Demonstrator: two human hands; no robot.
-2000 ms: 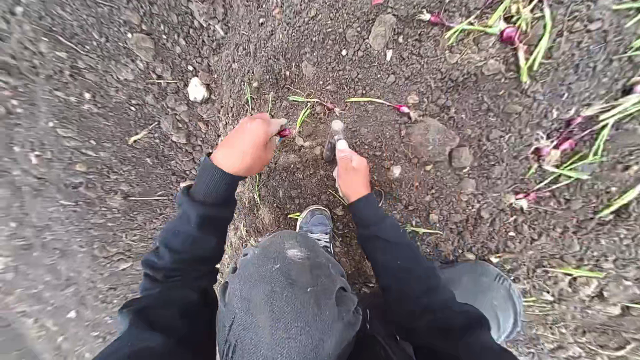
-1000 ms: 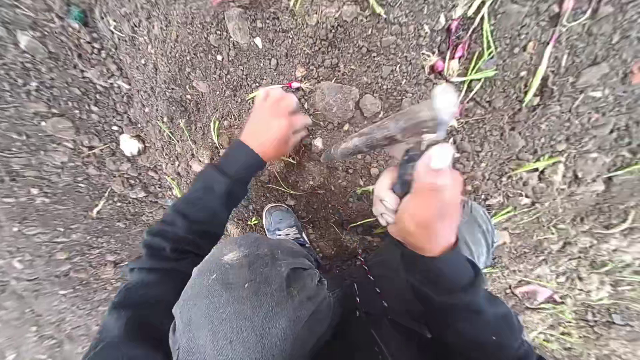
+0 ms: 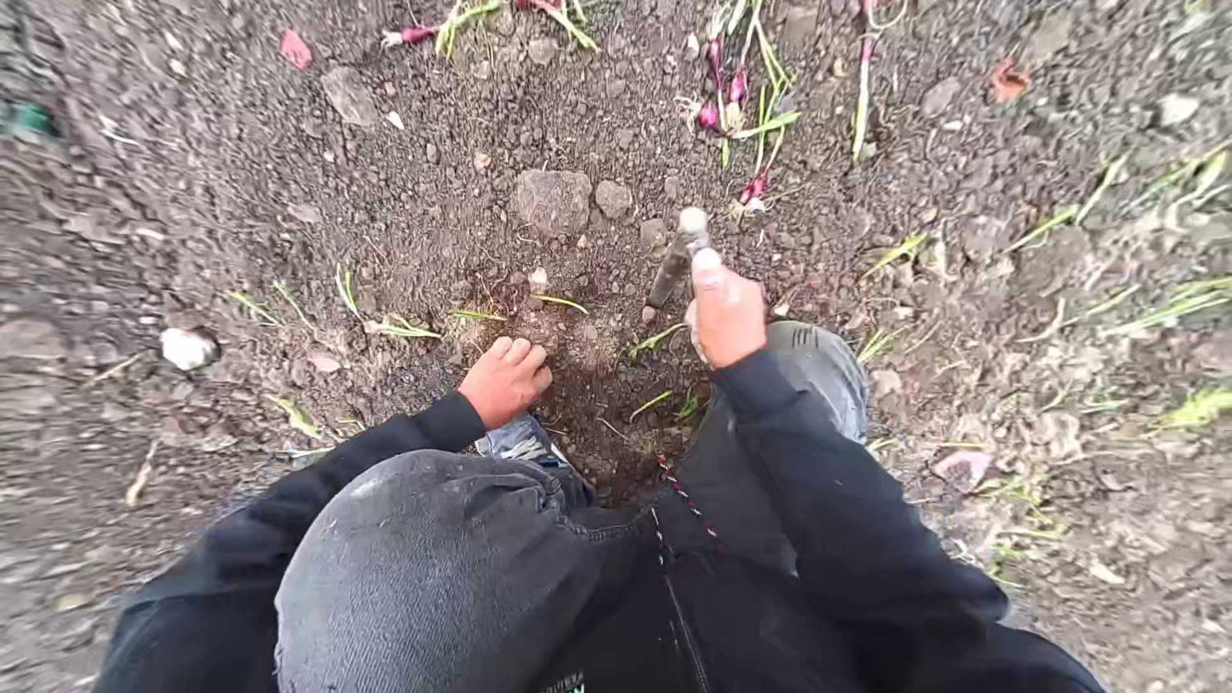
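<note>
My right hand [image 3: 729, 306] grips a hand tool [image 3: 674, 265] with a pale rounded handle end and a dark, soil-covered blade, which points down to the left near the ground. My left hand [image 3: 506, 381] is low over the soil beside my shoe [image 3: 520, 441], fingers curled downward; whether anything is under them is hidden. Small green shoots [image 3: 561, 303] stick out of the soil in front of my left hand. Beyond the tool lie several small red onions with green tops [image 3: 709, 114], and another red onion plant [image 3: 414, 35] lies at the top.
A large flat stone [image 3: 552, 201] lies ahead, with a smaller stone [image 3: 613, 198] beside it. A pale stone [image 3: 189, 347] is at the left. My knees frame a patch of dark soil [image 3: 606, 385]. More green shoots [image 3: 898, 252] are at the right.
The tool, raised across the view a second ago, is now lower and near the soil. My left hand has come back from near the large stone toward my shoe.
</note>
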